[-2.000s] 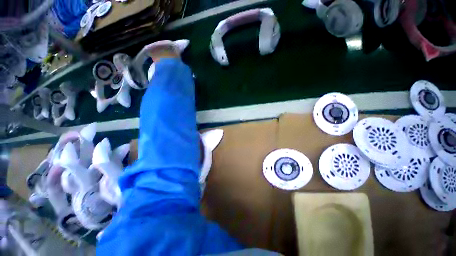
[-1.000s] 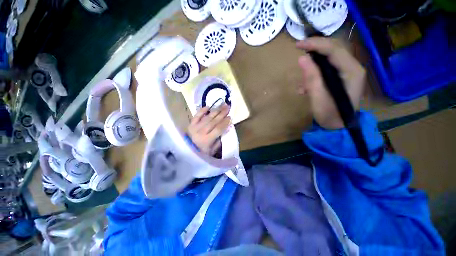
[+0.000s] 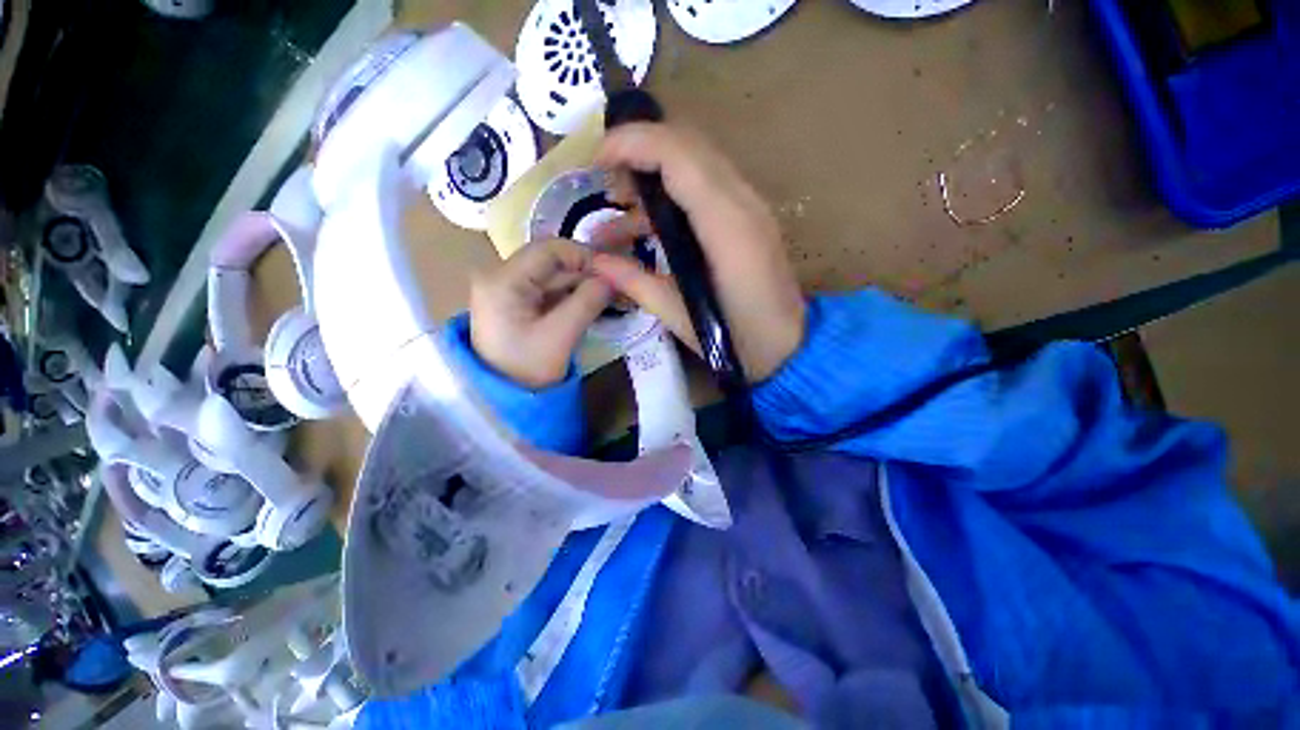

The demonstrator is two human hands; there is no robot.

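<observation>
The large white headphone arch (image 3: 374, 271) with a pink inner pad is close to the camera at left. A white speaker plate (image 3: 550, 204) with a broken black ring lies on the pale yellow block (image 3: 511, 221), partly hidden by my hands. My right hand (image 3: 720, 228) holds the black soldering iron (image 3: 682, 257), its front end pointing up and away; its tip is hard to make out. My left hand (image 3: 535, 311) is inside the arch at the plate's near edge, fingertips pinched against my right fingertips. Whether a wire is between them cannot be seen.
Perforated plates (image 3: 568, 54) and a plate with a dark ring (image 3: 476, 160) lie beyond the block. A thin curved strand (image 3: 984, 217) and dark specks lie on the brown board. A blue tray (image 3: 1195, 200) is at upper right. Other cat-ear headphones (image 3: 214, 485) are piled at left.
The headphone arch came in front of me and the iron into my right hand. Since then, my right hand has moved left to the plate and meets my left fingertips.
</observation>
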